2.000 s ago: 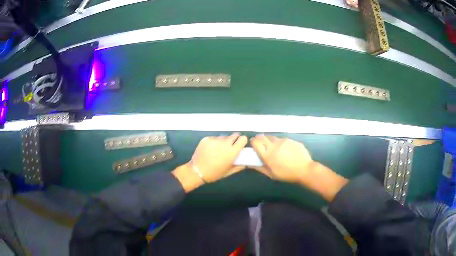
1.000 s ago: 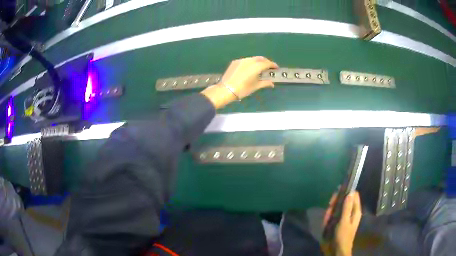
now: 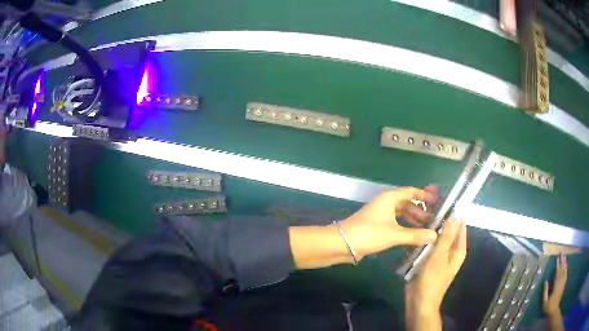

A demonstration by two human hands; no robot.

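Two slim bars, tilted up to the right, are between my hands, close together: a grey bar (image 3: 460, 174) and a white-edged bar (image 3: 478, 181). My left hand (image 3: 391, 223), with a bracelet at the wrist, reaches in from the left, its thumb and fingers around the grey bar. My right hand (image 3: 440, 268) is below, closed around the lower part of the white-edged bar. The fingers partly hide both bars, and their undersides do not show. The upper ends overlap the view of the rail and belt.
Studded bars (image 3: 297, 120) lie spaced on the green belt beyond the pale rail (image 3: 258, 167). A loose bar pair (image 3: 187, 181) lies left. Stacked bars stand left (image 3: 59, 171) and right (image 3: 516, 278). A violet-lit box (image 3: 116, 84), a brass-coloured block (image 3: 541, 71) and another person's hand (image 3: 555, 284) also show.
My left hand has left the bar on the belt and come to the bars at my right hand. The worktop bar in front of me no longer shows. The view has turned.
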